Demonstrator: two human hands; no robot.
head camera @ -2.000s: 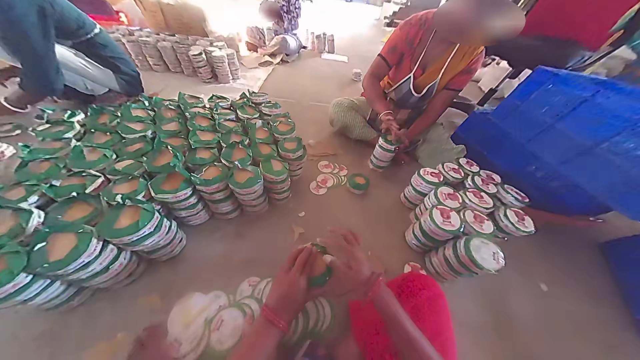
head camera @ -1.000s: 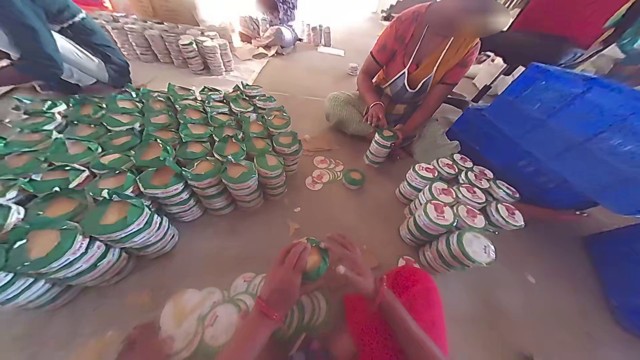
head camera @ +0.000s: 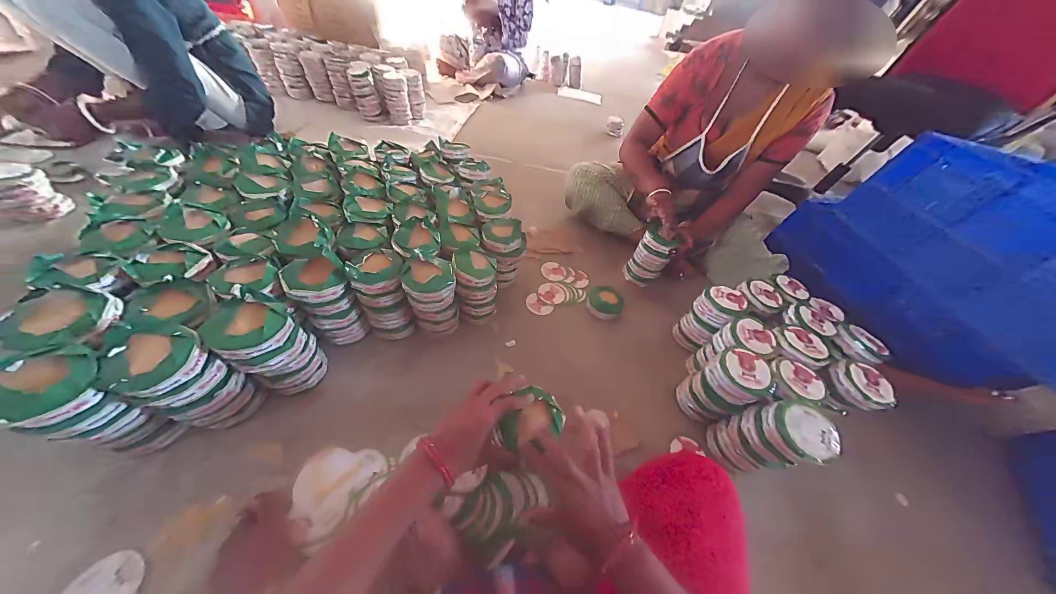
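My left hand (head camera: 487, 417) grips the left side of a round packet with a green wrapper rim and brown top (head camera: 532, 422), between my knees. My right hand (head camera: 582, 462) is at the packet's right edge, fingers bent against the wrapper. Below my hands lie more green-and-white round packets (head camera: 499, 503), partly hidden by my wrists. White round discs (head camera: 330, 487) lie on the floor beside my left forearm. Ahead, a green-rimmed roll (head camera: 605, 302) rests near several printed round labels (head camera: 551, 294).
Many green-topped stacks (head camera: 363, 239) stand at left. Label-topped stacks (head camera: 755, 371) stand at right, beside blue crates (head camera: 924, 264). A seated co-worker (head camera: 709, 157) holds a similar stack (head camera: 650, 256). Another person crouches (head camera: 190, 66) at upper left; more stacks (head camera: 330, 74) stand behind.
My fingers have shifted on the packet's rim; both hands stay around it. The co-worker's hands have moved over the top of their stack.
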